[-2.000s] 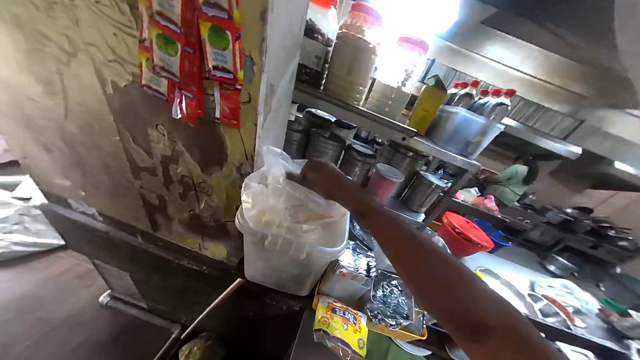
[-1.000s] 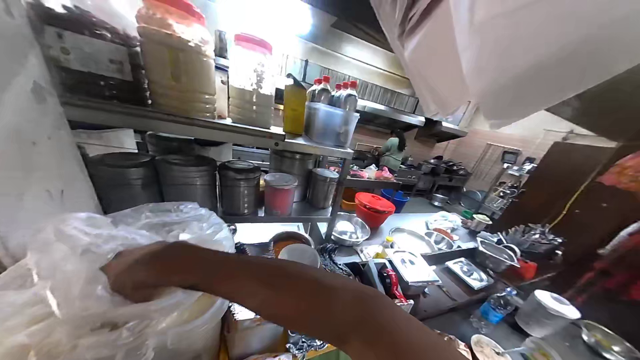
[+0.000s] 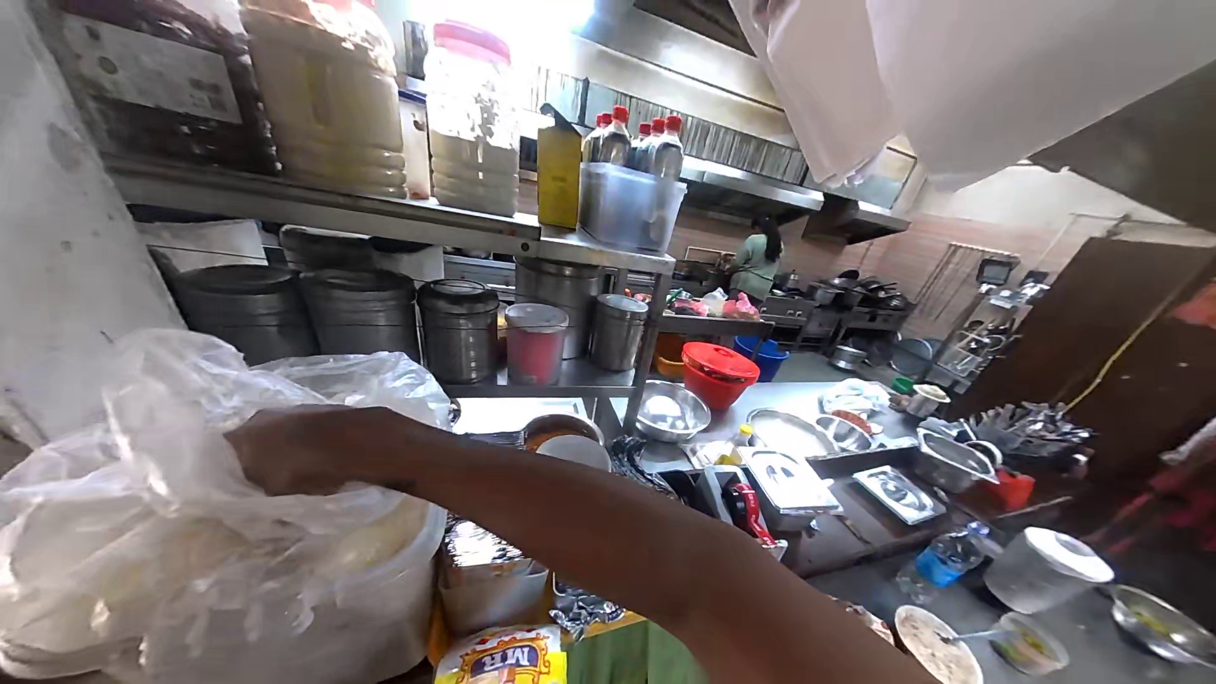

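My right hand (image 3: pixel 299 451) reaches in from the lower right, its fingers within the folds of a clear plastic bag (image 3: pixel 180 475); the fingertips are hidden, so I cannot tell whether they grip it. The bag lines a whitish plastic bucket (image 3: pixel 380 598) at the lower left and bunches up over its rim. Pale yellowish contents show dimly through the plastic. Beneath my forearm lie foil-covered containers (image 3: pixel 480 551) and a yellow printed packet (image 3: pixel 503 655). My left hand is out of the frame.
A steel shelf (image 3: pixel 380 204) with big plastic jars and lidded steel canisters (image 3: pixel 456 328) stands behind the bag. A red tub (image 3: pixel 719 375), steel bowls (image 3: pixel 672 411) and trays (image 3: pixel 788 480) are on the counter to the right. Farther back, a person (image 3: pixel 758 256) stands near stoves. White cloth hangs overhead.
The view has swung right and closer to the shelf; the wall with hanging red packets is out of sight. My right hand remains at the bag.
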